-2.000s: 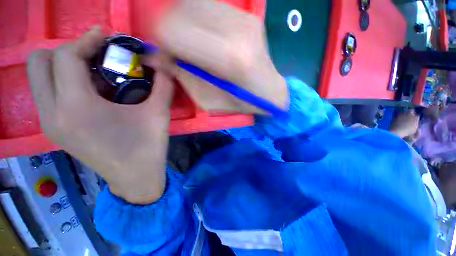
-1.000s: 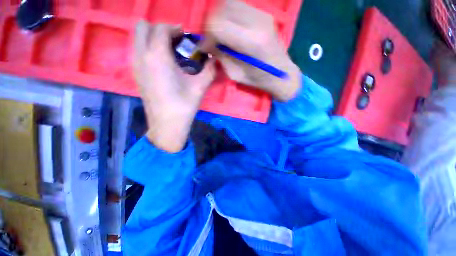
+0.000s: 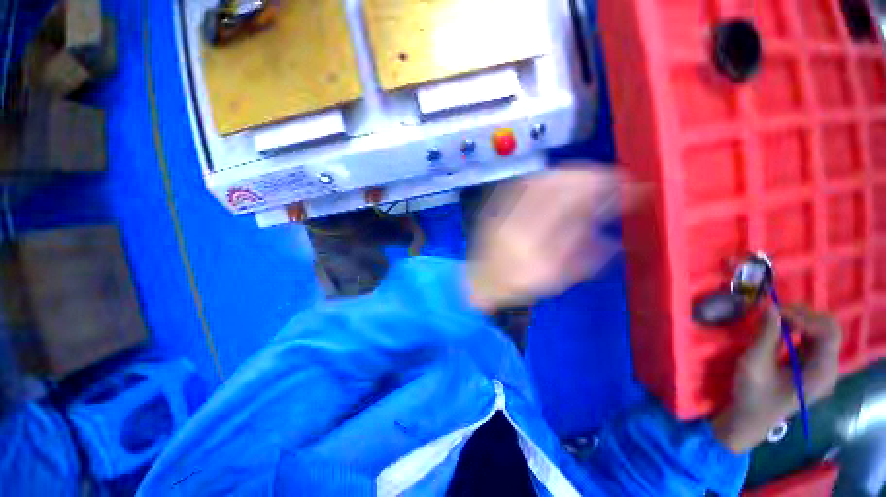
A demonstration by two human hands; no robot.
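Note:
My left hand point(image 3: 554, 233) is blurred, beside the red foam tray's point(image 3: 661, 194) left edge; whether it holds anything cannot be told. My right hand point(image 3: 782, 374) holds the thin blue stick point(image 3: 795, 364) over the tray's near part. An opened round device lies just beyond its fingertips: the main housing point(image 3: 751, 277) shows silver and yellow inside, and the black rear shell point(image 3: 717, 309) is beside it, lower left. Whether the fingers touch the device is unclear. Another black round unit point(image 3: 735, 49) sits further up the tray.
The white benchtop machine point(image 3: 389, 155) stands at upper left, with gold fixture plates point(image 3: 282, 78), small buttons and a red emergency stop point(image 3: 503, 142). A dark device point(image 3: 233, 19) lies on the left plate. A white ring point(image 3: 777, 430) is on the green bench. Brown boxes point(image 3: 83, 296) stand far left.
The view has swung left towards the machine. My left hand has let go of the opened device and moved away from it. My right hand still holds the blue stick.

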